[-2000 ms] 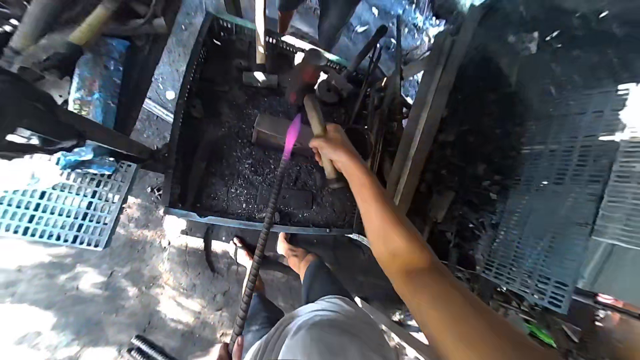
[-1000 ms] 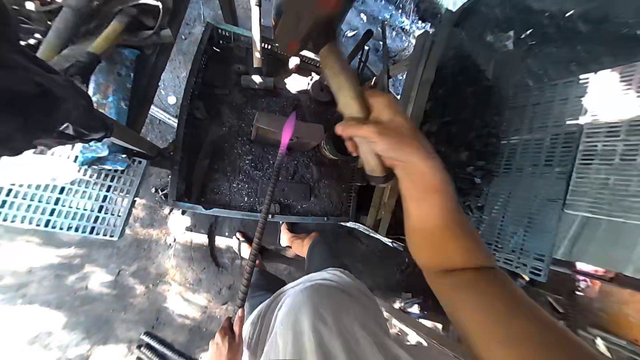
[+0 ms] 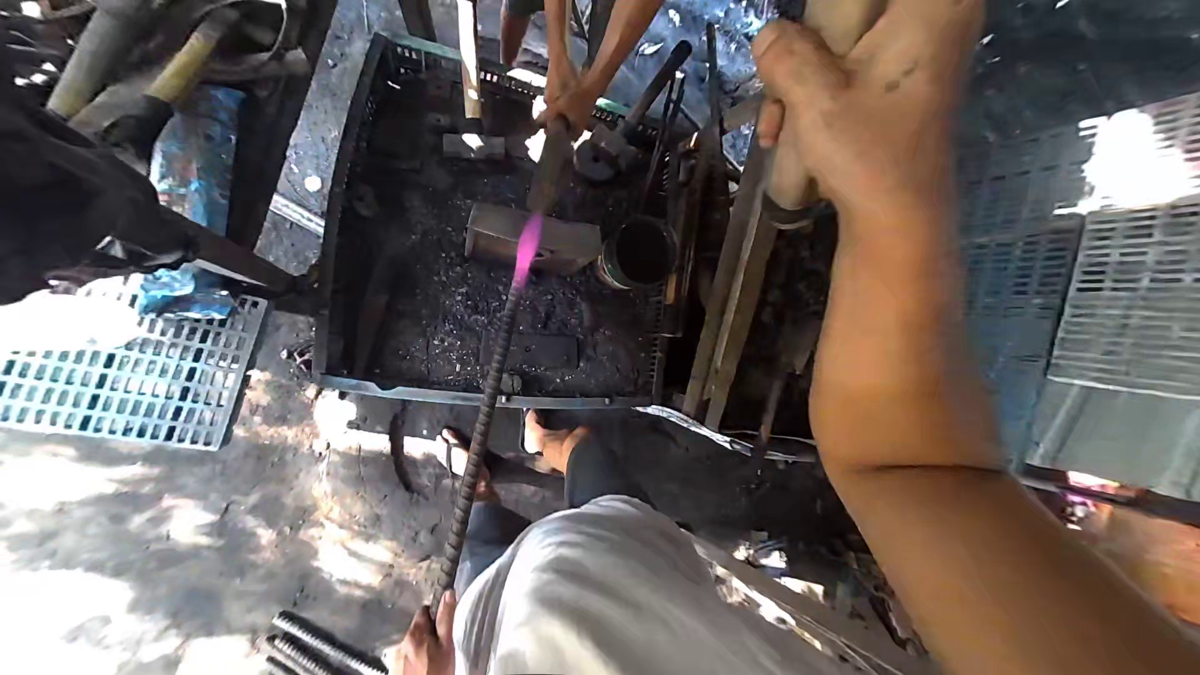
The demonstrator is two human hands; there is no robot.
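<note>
My left hand point(image 3: 425, 639), at the bottom, grips the lower end of a long ribbed steel bar point(image 3: 489, 389). The bar's glowing pink tip point(image 3: 530, 246) lies at the steel anvil block point(image 3: 483, 234) in the blackened tray point(image 3: 450, 396). My right hand point(image 3: 867, 103) is raised at the upper right, closed around a hammer's wooden handle point(image 3: 790, 173); the hammer's head is out of view. At the far side, another person's two hands point(image 3: 570, 98) hold a tool point(image 3: 551, 169) whose end is just above the glowing tip.
A round can point(image 3: 640, 251) stands right of the block. A hammer point(image 3: 473, 145) and more tools lie at the tray's far side. Plastic grates point(image 3: 122, 375) are on the left and right. Ribbed bars point(image 3: 323, 642) lie on the ground at lower left. Wooden bars flank the tray's right side.
My right hand has gone up and away from the block with the hammer, whose head showed earlier. The other person's hands and tool have come in over the block.
</note>
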